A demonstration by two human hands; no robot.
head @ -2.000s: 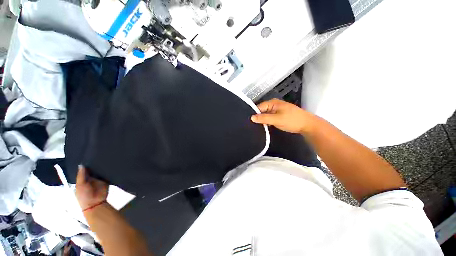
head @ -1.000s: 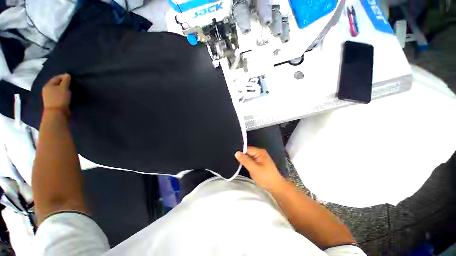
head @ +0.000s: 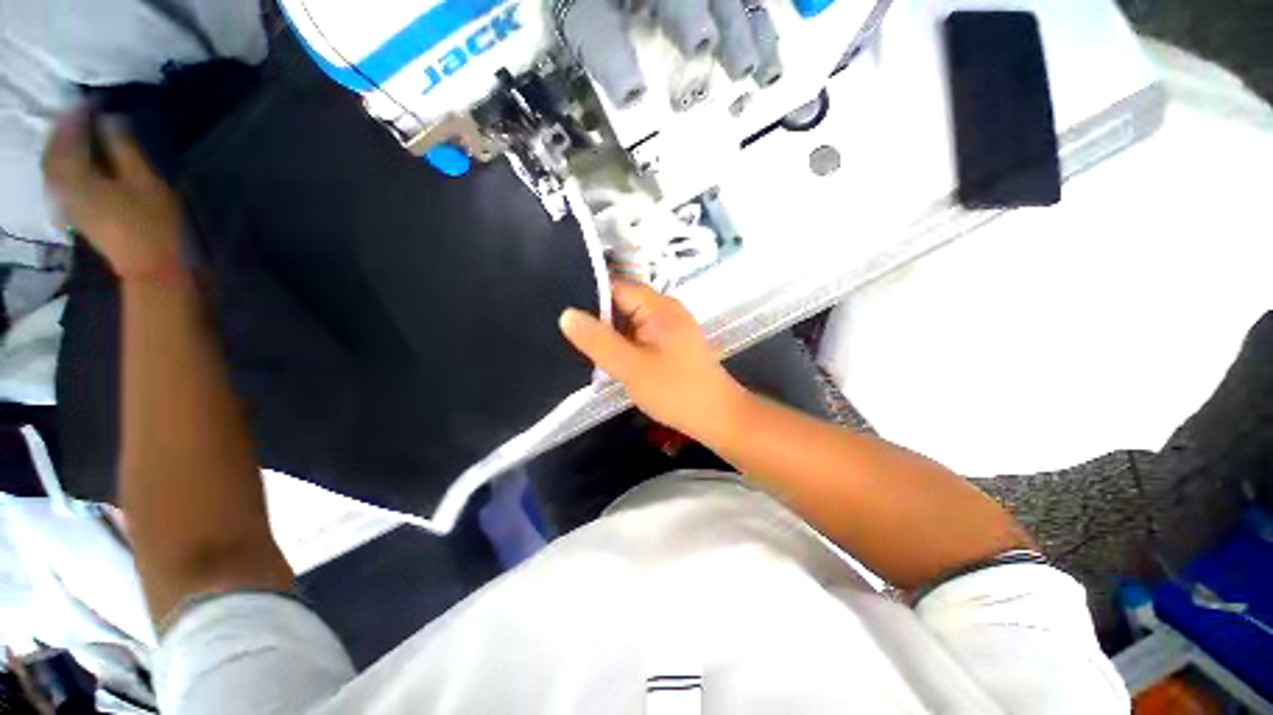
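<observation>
A large black fabric panel (head: 405, 307) lies in front of me with a white fabric rim (head: 514, 450) along its right and lower edge. Its upper right edge runs under the needle area (head: 547, 161) of the white and blue JACK overlock machine (head: 447, 42). My right hand (head: 649, 349) grips the panel's white edge between thumb and fingers, a little below the needle area. My left hand (head: 115, 196) is blurred at the far upper left, over dark fabric; whether it holds any is unclear.
A black phone (head: 1002, 112) lies on the white machine table (head: 852, 224). A big white fabric pile (head: 1033, 349) is at the right, above a speckled floor (head: 1089, 503). Grey-white cut pieces (head: 105, 42) are heaped at the left. Blue items (head: 1215, 601) stand at the lower right.
My right hand has moved up and left along the edge, closer to the needle area. My left hand has moved up and left. The panel's lower corner has shifted left.
</observation>
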